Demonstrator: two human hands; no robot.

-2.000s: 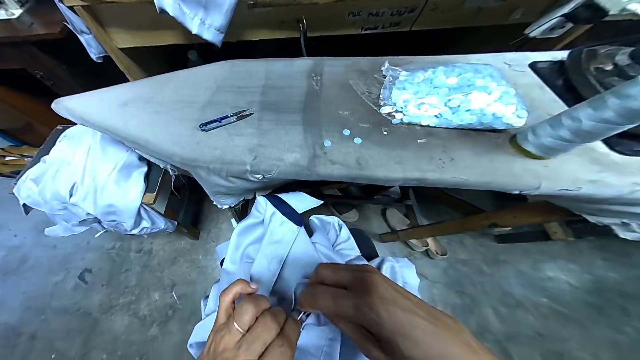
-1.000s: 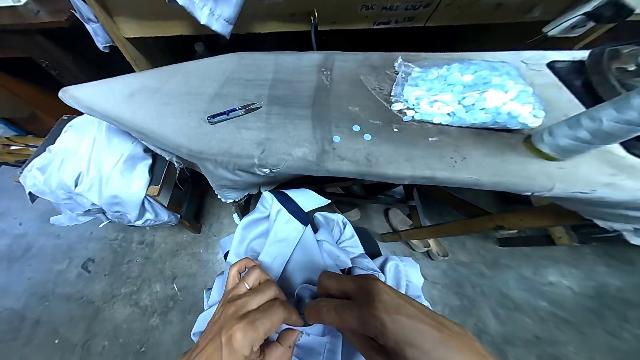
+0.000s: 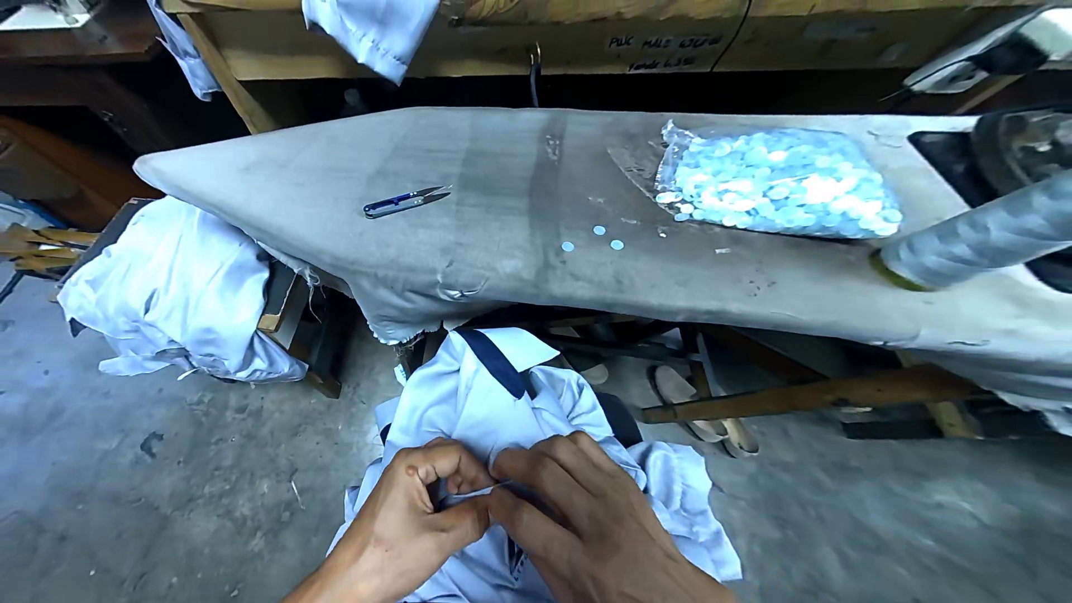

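Note:
A light blue garment with a dark navy strip (image 3: pixel 435 410) lies bunched over my lap, below the near edge of the ironing-board-shaped surface. My left hand (image 3: pixel 419 511) pinches its cloth between thumb and fingers. Against those fingertips, my right hand (image 3: pixel 578 511) also grips the cloth, and a thin pale line, perhaps thread, shows between them. The fingers hide whatever small item may be there. On the board lie blue-handled thread snips (image 3: pixel 407 202), several small pale blue discs (image 3: pixel 617 244) like buttons, and a clear plastic bag full of similar discs (image 3: pixel 779 184).
The grey cloth-covered board (image 3: pixel 494 251) spans the view ahead. At its right lies a grey wrapped cylinder (image 3: pixel 980 234) beside a dark round object. A pile of pale garments (image 3: pixel 176 285) rests on a low stool at left. Sandals (image 3: pixel 674 394) and a wooden bar (image 3: pixel 812 395) are below the board.
Both hands have shifted on the garment. The left hand has turned, its thumb and fingers now forming a loop near the right fingertips. The snips, discs and bag have stayed put.

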